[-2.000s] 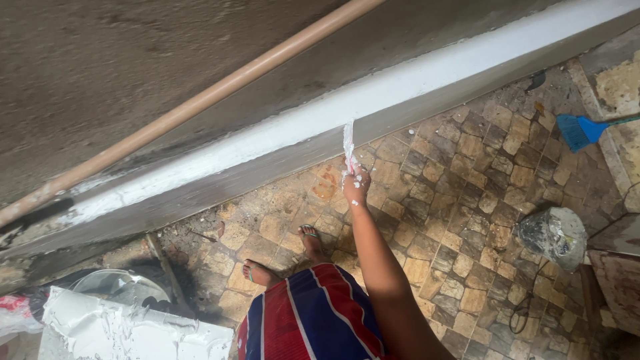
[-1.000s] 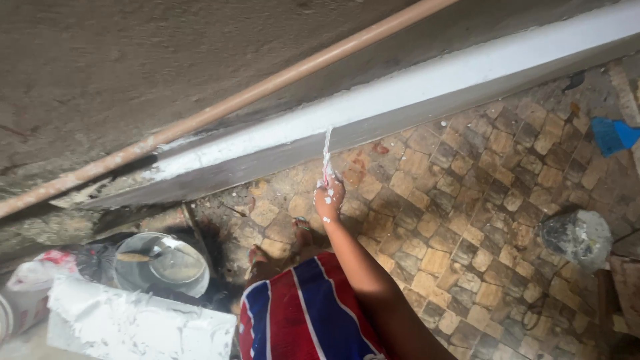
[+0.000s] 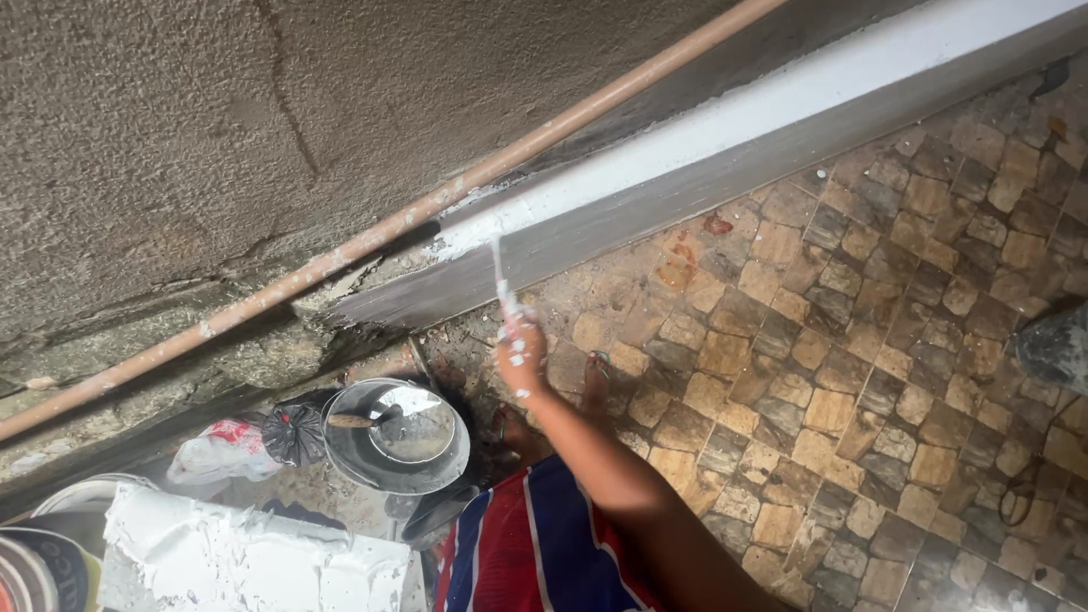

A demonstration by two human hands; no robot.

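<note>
My right hand [image 3: 522, 353], spotted with white, is closed around a slim white-smeared tool [image 3: 503, 285], perhaps a putty knife or brush; blur hides its exact kind. The tool's tip meets the wet white coating [image 3: 646, 166] on top of a low grey ledge [image 3: 612, 206], close to the ledge's rough left end. My left hand is out of the frame. At the lower left lies a board [image 3: 406, 586] loaded with thick white paste [image 3: 246, 557].
A tan pipe [image 3: 476, 174] runs diagonally along the rough wall. A metal basin [image 3: 340, 459] holds a wooden-handled tool [image 3: 350, 421]. Plastic bags [image 3: 223, 455] and buckets [image 3: 34, 569] stand left. My feet [image 3: 597, 378] are on patterned tiles [image 3: 773, 408]; a dark container [image 3: 1054, 348] sits right.
My right hand has moved left along the ledge with the tool, toward its broken end. The view has shifted left, and more of the basin and buckets shows.
</note>
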